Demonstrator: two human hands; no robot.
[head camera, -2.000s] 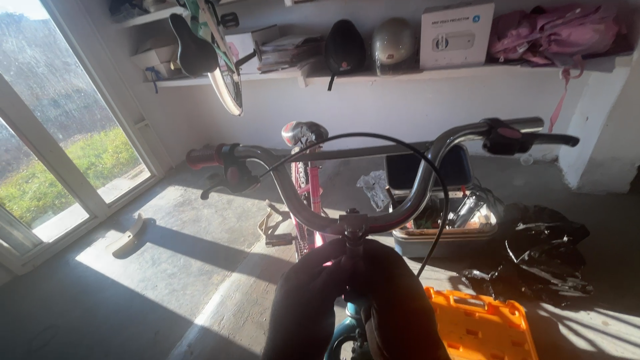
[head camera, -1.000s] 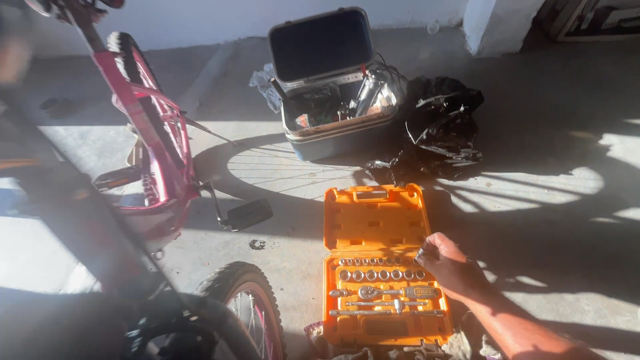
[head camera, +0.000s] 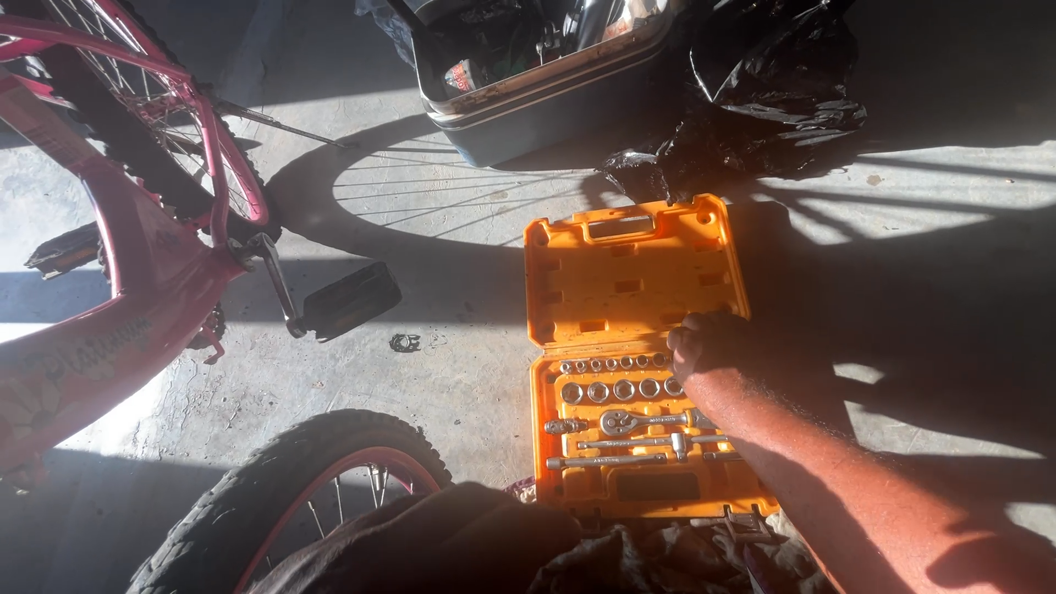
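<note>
An orange plastic socket-set case (head camera: 631, 280) lies unfolded on the floor. Its lower half holds two rows of chrome sockets (head camera: 624, 389), a ratchet handle (head camera: 639, 421), a sliding T-bar (head camera: 627, 444) and an extension bar (head camera: 606, 463). My right hand (head camera: 709, 342) is over the right end of the socket rows, fingers curled and partly in shadow; whether it grips a socket is hidden. My left hand is out of the picture. Left of the case is a pink bicycle frame (head camera: 157, 272) with its crank, a black pedal (head camera: 351, 301) and a knobby tyre (head camera: 272, 470).
Beyond the case stands an open dark box (head camera: 544, 99) filled with tools and parts. A black plastic bag (head camera: 767, 91) lies beside it on the right. A small dark metal part (head camera: 405, 342) rests on the floor between pedal and case. Crumpled cloth (head camera: 652, 561) is at the bottom edge.
The view has swung down from the handlebar and come nearer the case. The case looked closed at first and was open one second ago. My right hand stays at its right side.
</note>
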